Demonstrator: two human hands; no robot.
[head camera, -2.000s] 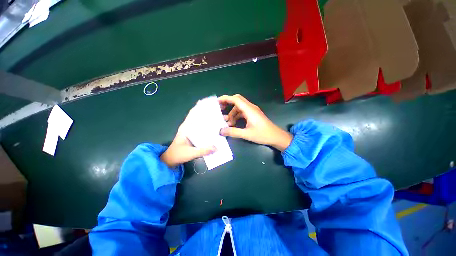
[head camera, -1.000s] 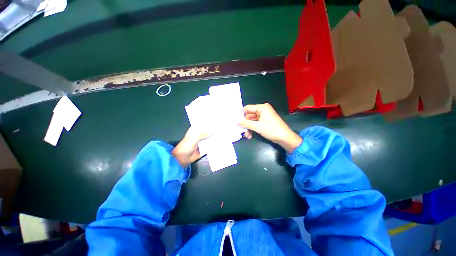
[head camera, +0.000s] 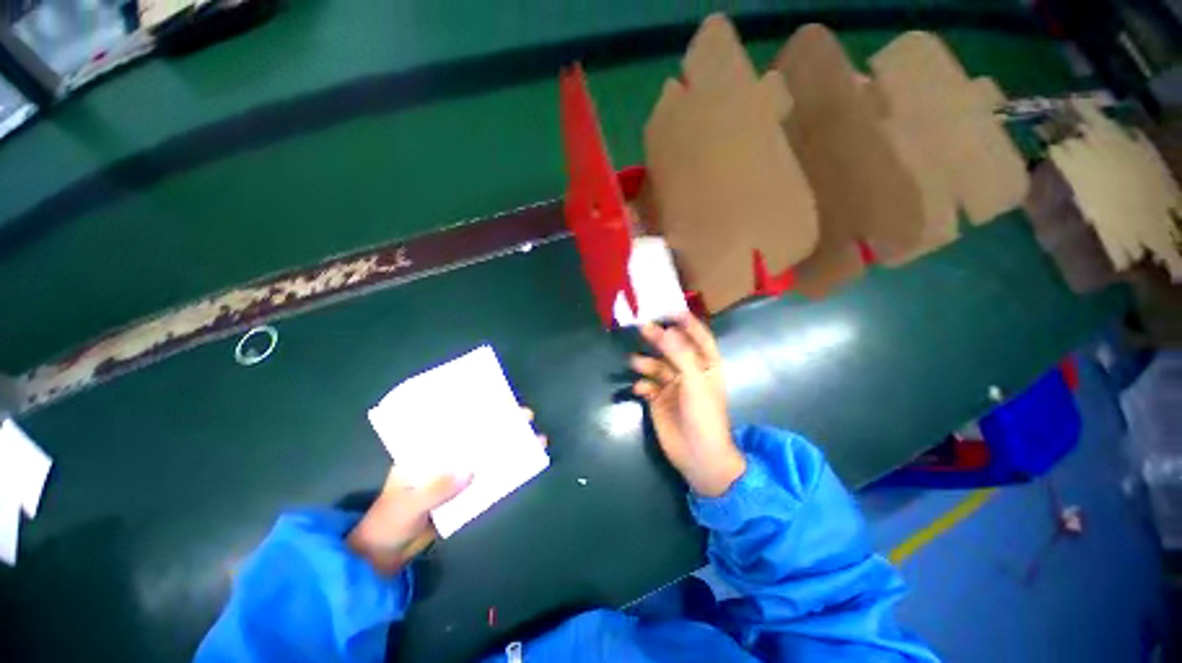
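My left hand (head camera: 412, 514) holds a stack of white leaflets (head camera: 460, 434), slightly fanned, above the green surface. A white leaflet (head camera: 656, 281) stands in the opening of the nearest red carton (head camera: 598, 214), between its red side and the brown inner flap. My right hand (head camera: 691, 404) is just in front of that leaflet, fingers apart and fingertips by its lower edge. Whether the fingertips still touch the leaflet cannot be told.
More cartons with brown flaps (head camera: 836, 156) stand in a row at the right. Brown blanks (head camera: 1117, 194) lie beyond them. A rubber band (head camera: 257, 345) lies by the chipped metal strip (head camera: 195, 324). White leaflets (head camera: 18, 479) lie at the left edge. A blue stool (head camera: 1037, 421) is beside the line.
The view has turned right. My right hand has moved from the leaflet stack to the nearest carton, where a white leaflet now shows. My left hand keeps the stack.
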